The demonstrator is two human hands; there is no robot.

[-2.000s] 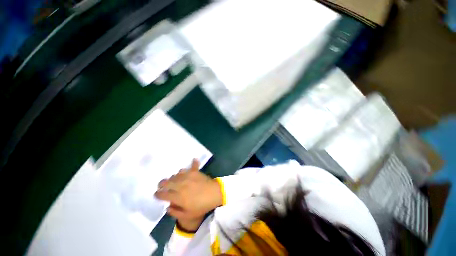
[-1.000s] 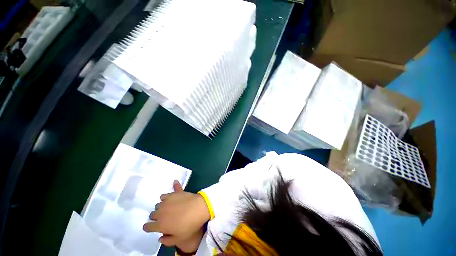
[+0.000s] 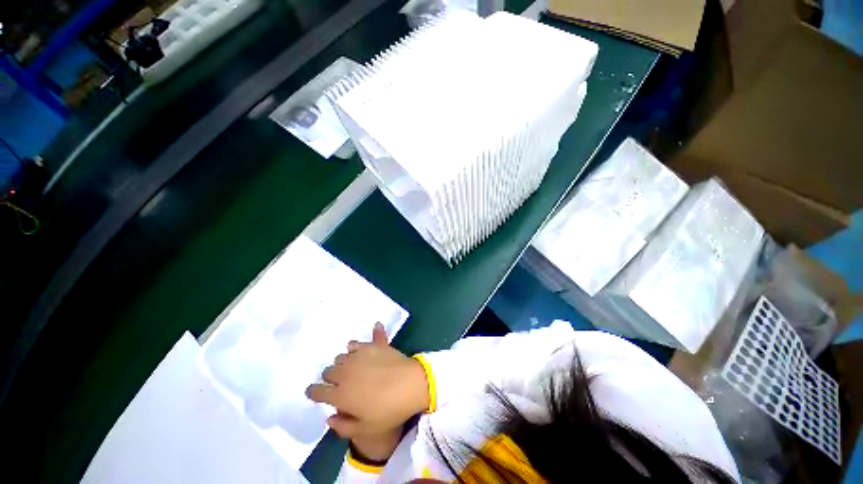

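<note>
A white moulded tray point(image 3: 255, 326) with rounded hollows lies at the lower left. A flat white sheet point(image 3: 180, 425) overlaps its lower left side. My right hand point(image 3: 378, 383) lies palm down over the tray's right part, fingers a little apart, with no grip visible. My left hand point(image 3: 378, 442) shows only as a small part beside a yellow cuff at the bottom, mostly hidden under my right hand; its fingers cannot be made out. A tall ribbed stack of white trays point(image 3: 473, 104) stands beyond on the dark green bench.
A clear bag point(image 3: 317, 113) with a white item lies left of the stack. Wrapped white bundles point(image 3: 691, 265) sit below the bench edge at right, beside a perforated white sheet point(image 3: 785, 369) in an open box. Brown cardboard point(image 3: 643, 19) is at top right. Another white tray point(image 3: 199, 33) is at top left.
The view has swung and returned nearly to its earlier framing, now sharper. My right hand stays on the tray at about the same spot. Nothing is visibly picked up or released.
</note>
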